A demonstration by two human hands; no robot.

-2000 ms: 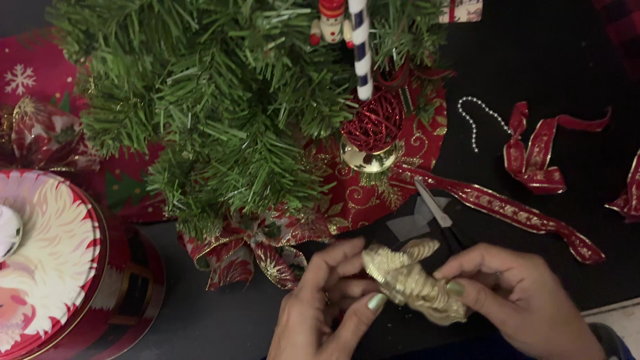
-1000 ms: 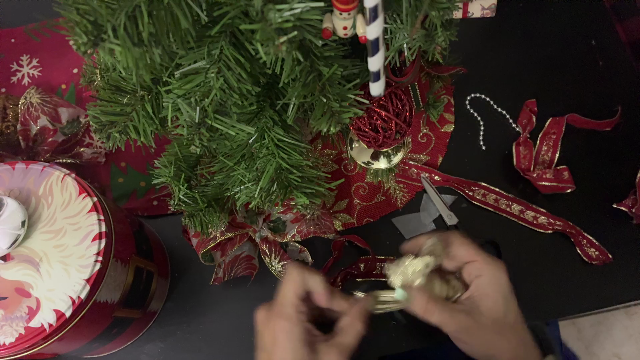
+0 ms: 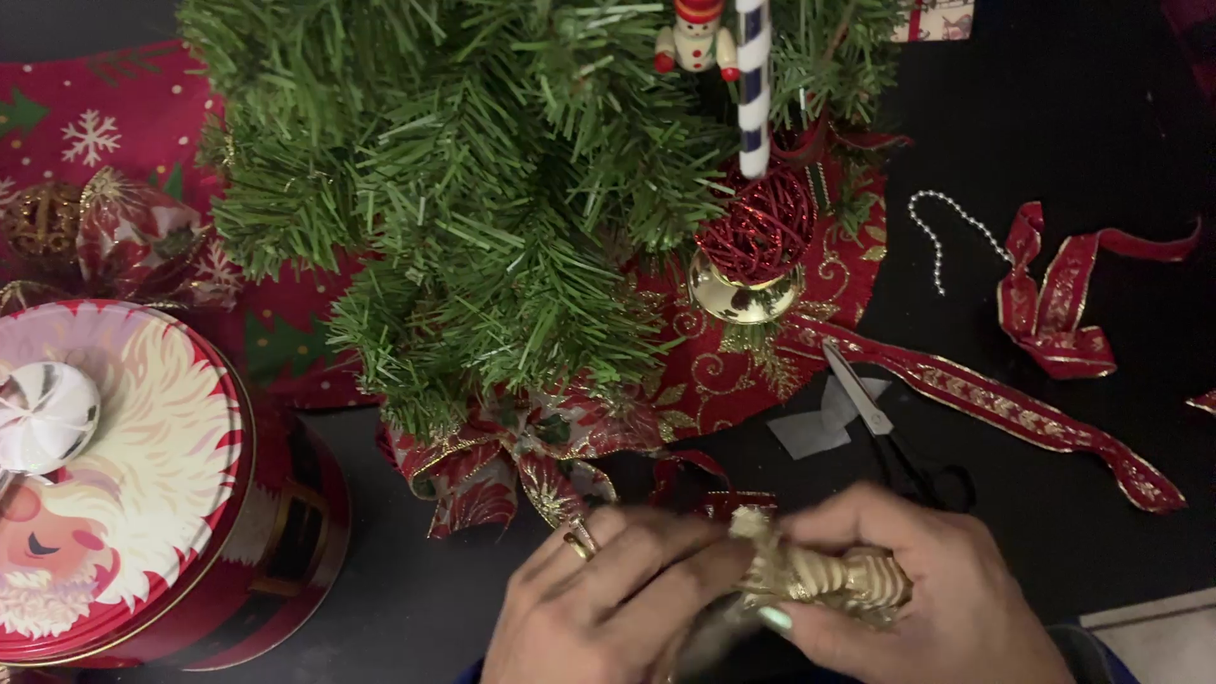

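A bunched gold fabric ribbon (image 3: 836, 579) is held between the thumb and fingers of my right hand (image 3: 912, 589). My left hand (image 3: 617, 589), with a ring on one finger, is against the ribbon's left end; its fingertips are blurred, and whether they pinch it is hidden. Just above my right hand lie black-handled scissors (image 3: 860, 389) on translucent scraps (image 3: 807, 427). A green artificial Christmas tree (image 3: 494, 218) stands beyond my hands, with a red wire ball (image 3: 760, 228), a gold bell-like ornament (image 3: 746, 290) and a striped stick (image 3: 753, 95) at its right side.
A round Santa tin (image 3: 294, 532) with a white ornament (image 3: 47, 418) on its lid stands at left. Red gold-edged ribbon (image 3: 988, 399), a looped ribbon piece (image 3: 1064, 304) and a silver bead string (image 3: 936, 228) lie right on the black table (image 3: 1026, 95). A poinsettia-patterned bow (image 3: 532, 456) sits below the tree.
My left hand has moved over to the left end of the gold ribbon, its back now facing up. The ribbon is more tightly bunched in my right hand than two seconds ago.
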